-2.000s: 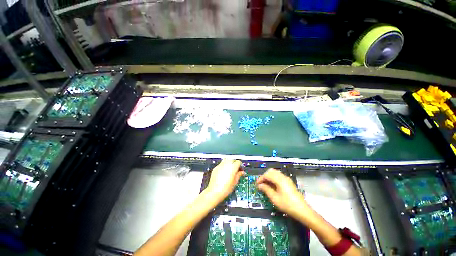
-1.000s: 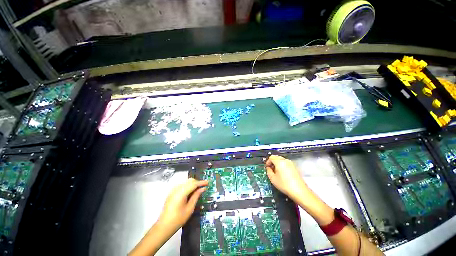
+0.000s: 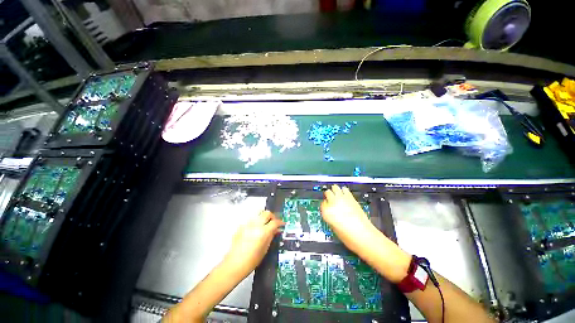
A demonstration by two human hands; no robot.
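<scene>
Green circuit boards [image 3: 328, 282] lie in a black carrier frame [image 3: 265, 284] right in front of me. My left hand [image 3: 255, 236] is at the frame's upper left edge, with thumb and fingertips close together; whether a part is between them cannot be told. My right hand [image 3: 340, 208] is over the frame's top edge, above the upper boards, with fingers bent down; its fingertips are near small blue bits on the frame edge and what they hold is too small to tell. A loose pile of blue components [image 3: 323, 132] and a wider pile of whitish components [image 3: 258, 134] lie behind on the green mat.
Stacked pallets [image 3: 94, 120] stand at left, beside a pink-white item [image 3: 189, 121]. A clear bag of blue components [image 3: 444, 129], a black-handled tool [image 3: 526, 126] and yellow components [image 3: 563, 98] are at right. Another carrier with boards [image 3: 555, 221] sits far right. A green fan [image 3: 498, 24] stands behind.
The view has shifted, moving the scene rightward and a little up. My right hand has moved left along the carrier's top edge. My left hand remains by the upper left edge.
</scene>
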